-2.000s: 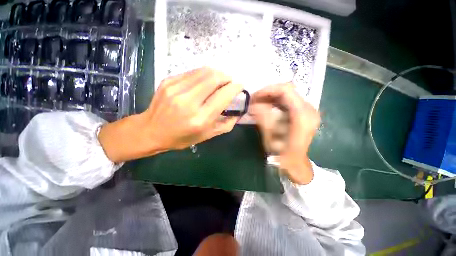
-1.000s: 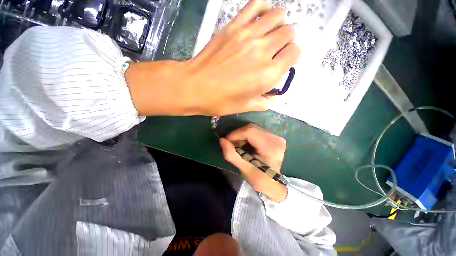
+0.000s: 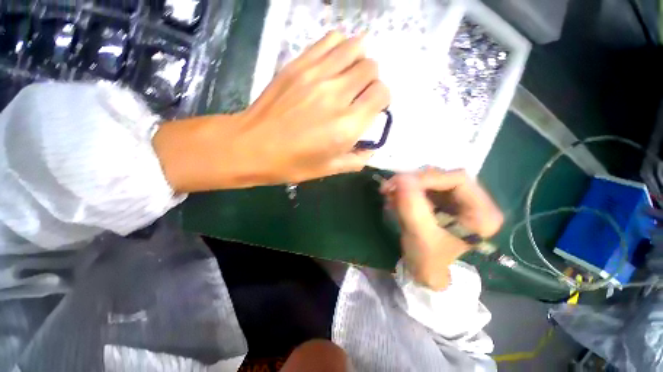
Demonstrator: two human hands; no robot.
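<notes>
My left hand (image 3: 291,116) is over the near left part of the white parts tray (image 3: 496,132) and holds a black housing (image 3: 386,131), whose rounded corner sticks out past the fingers. My right hand (image 3: 443,218), somewhat blurred, holds the banded black and tan suction pen (image 3: 459,229) just in front of the tray's near edge. The pen's tip points toward the housing and is apart from it. Whether the tip carries a part cannot be told. Small dark and silvery parts (image 3: 476,69) lie in the tray's right compartment. A little silvery cluster (image 3: 292,190) lies on the green mat.
A clear blister tray (image 3: 196,67) with black housings is at the upper left. The blue pump box (image 3: 605,227) is at the right, with a clear looping hose (image 3: 528,200) beside it. A pale metal strip (image 3: 554,125) crosses the mat behind.
Since one second ago, my right hand with the pen has moved from near the silvery cluster rightward toward the housing. The view has shifted. My left hand still holds the housing.
</notes>
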